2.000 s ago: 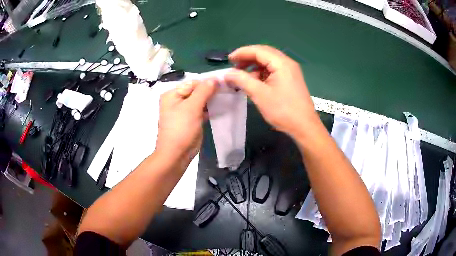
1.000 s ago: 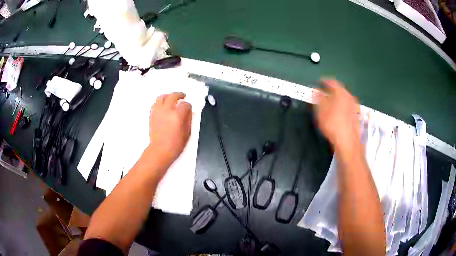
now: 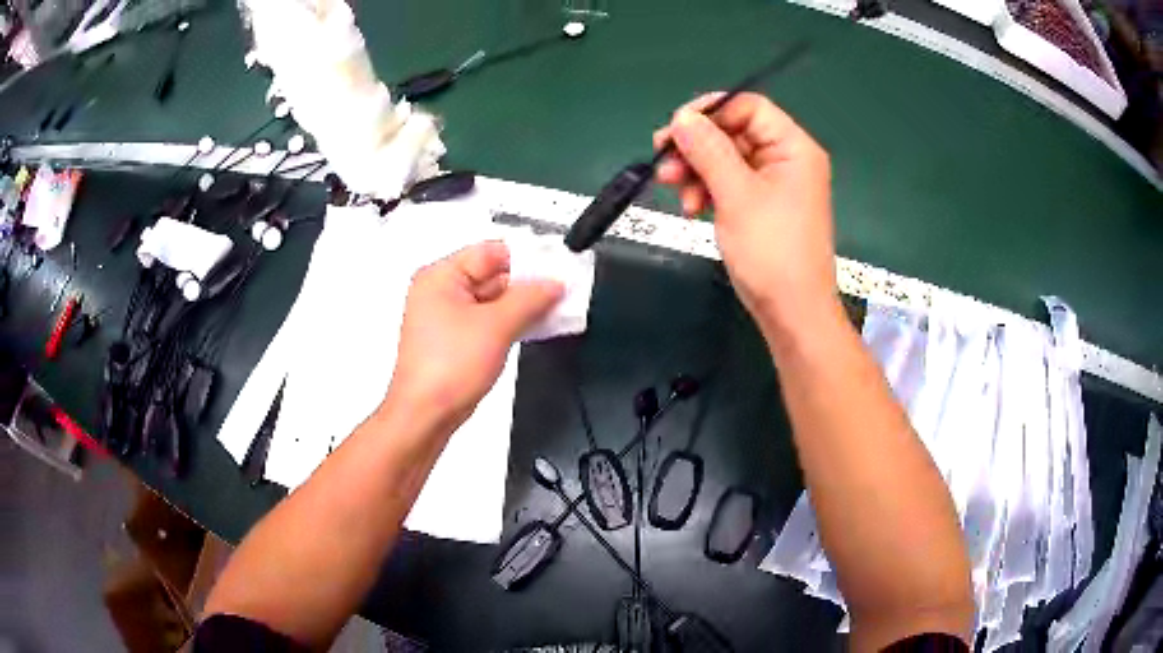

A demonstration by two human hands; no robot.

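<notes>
My right hand (image 3: 765, 179) holds a black stemmed product (image 3: 610, 207) by its stem, above the conveyor's pale edge strip. Its oval body points down and left; the stem runs up and right. My left hand (image 3: 466, 325) holds a white sleeve (image 3: 556, 278) between thumb and fingers, over the stack of empty sleeves (image 3: 351, 319). The product's body end is at the sleeve's upper edge; whether it touches or is inside cannot be told. Several black products (image 3: 605, 489) lie on the dark bench at centre.
Packed sleeves (image 3: 976, 434) fan out at right. Unpacked products (image 3: 160, 338) lie tangled at left under a small white packet (image 3: 185, 250). A cream crumpled wrap (image 3: 338, 102) stands behind the stack. The green conveyor (image 3: 918, 153) carries more products. A red stick (image 3: 61, 328) lies far left.
The product lying on the conveyor is now in my right hand, which moved left from near the packed sleeves. My left hand has taken hold of a sleeve.
</notes>
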